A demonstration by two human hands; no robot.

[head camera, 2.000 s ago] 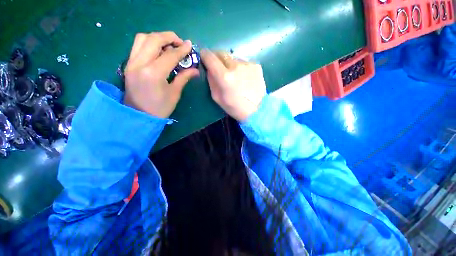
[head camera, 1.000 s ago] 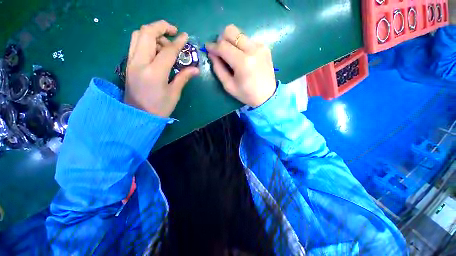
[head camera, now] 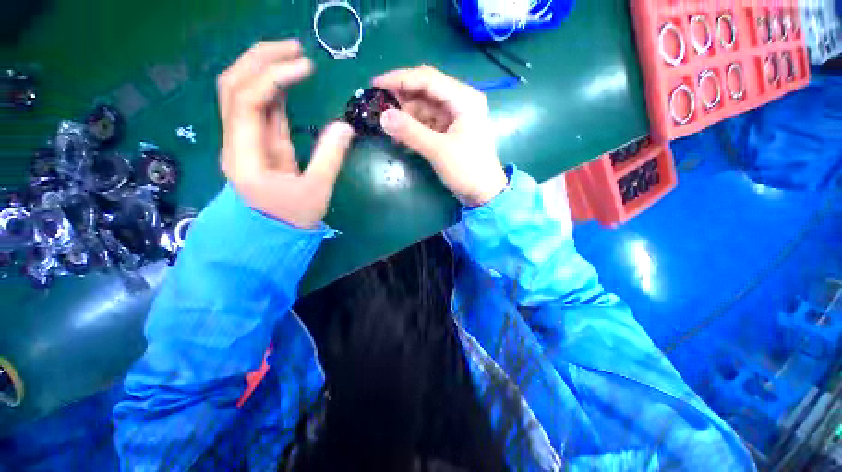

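A dark round unit (head camera: pixel 371 111) is between the thumb and fingers of my right hand (head camera: pixel 434 129), above the green bench. My left hand (head camera: pixel 277 138) is open, its fingers and thumb spread. Its thumb tip is close to the unit's left edge; whether it touches is unclear. A thin silver ring (head camera: pixel 338 29) with small projections lies on the bench beyond my hands.
A pile of dark, shiny wrapped round parts (head camera: pixel 102 194) lies at left. A blue bin (head camera: pixel 471 20) with white loops, dark tweezers (head camera: pixel 506 63) and a blue stick (head camera: pixel 494 85) are beyond my right hand. A red ring tray (head camera: pixel 651 64) and red crate (head camera: pixel 605 198) stand at right.
The unit has passed from my left hand to my right, and my left fingers have spread. The blue stick has left my right hand and lies on the bench. The view has shifted, showing the ring and bin.
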